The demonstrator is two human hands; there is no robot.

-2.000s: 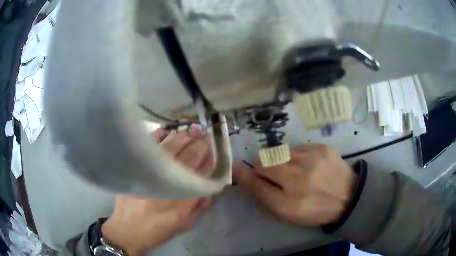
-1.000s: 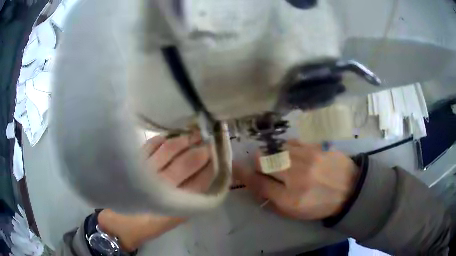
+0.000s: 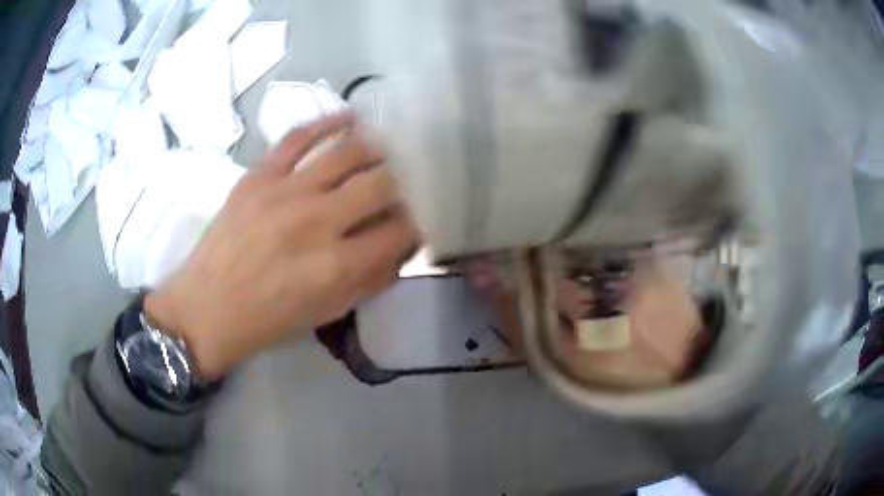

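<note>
My left hand is blurred, back up, left of the cream machine head. Its fingertips are at a white pointed piece, and white shows between the fingers; I cannot tell if it is gripped. A bright white edge shows below the fingers, beside the head. My right hand shows only in part through the loop-shaped guard, with a cream ribbed knob in front of it. Its fingers are mostly hidden. The needle area is hidden by the head.
White pointed pieces lie heaped at the upper left, and wider white pieces lie beside my left wrist. The grey bed plate has a dark edge line. The grey table runs along the front. The machine head fills the upper right.
The view has shifted left, so the machine head stands further right. My left hand has moved out from behind the head to the white pieces at left. My right hand is now mostly hidden.
</note>
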